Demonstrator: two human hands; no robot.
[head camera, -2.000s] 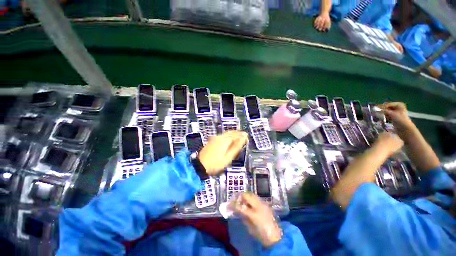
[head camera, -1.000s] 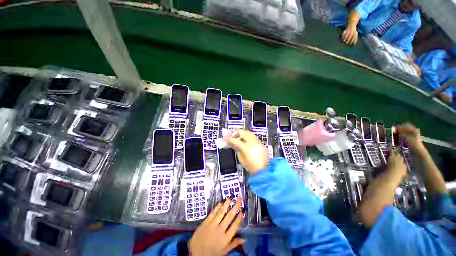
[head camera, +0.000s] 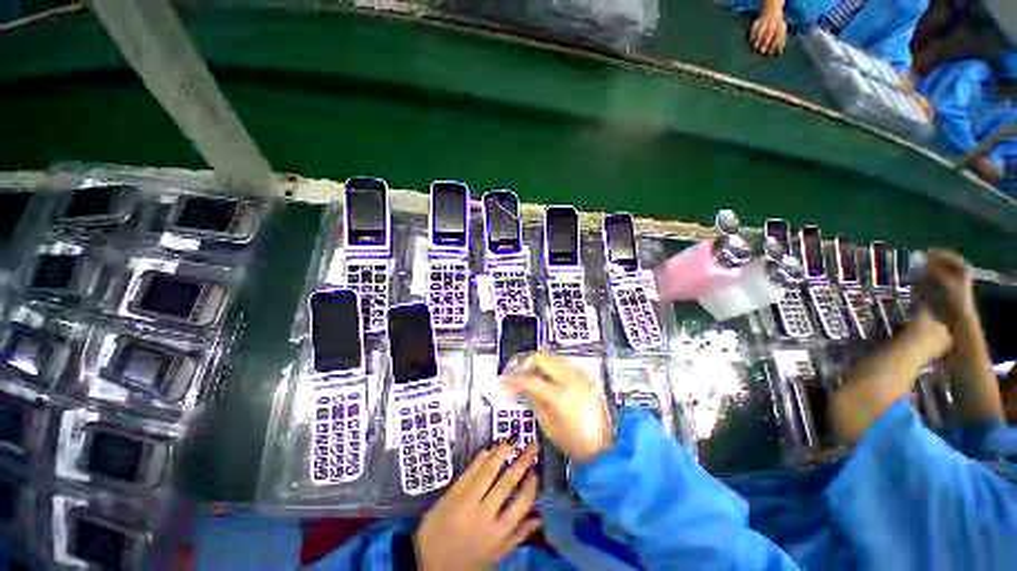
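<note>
Open flip phones lie in two rows in a clear tray (head camera: 385, 504) in front of me. My right hand (head camera: 571, 404) pinches a small white wipe (head camera: 502, 390) over the hinge and upper keypad of the third open phone (head camera: 520, 340) in the near row. My left hand (head camera: 480, 511) lies with fingers spread across the lower keypad of that same phone. Two open phones (head camera: 337, 385) (head camera: 418, 390) lie left of it. An open phone (head camera: 449, 251) is among the several in the far row. My right hand and sleeve hide part of the near row.
Pink bottle (head camera: 689, 273) and white bottle (head camera: 742, 292) stand right of the tray, with a white heap (head camera: 710, 374) nearer me. Stacked trays of closed phones (head camera: 123, 357) lie left. A slanted post (head camera: 184, 95) and green belt (head camera: 446, 117) are beyond. Another person's hands (head camera: 892, 379) work at right.
My left hand has come down from over the phones to the keypad. My right hand with the wipe went up to the screens, then down to the keypad. The view has shifted.
</note>
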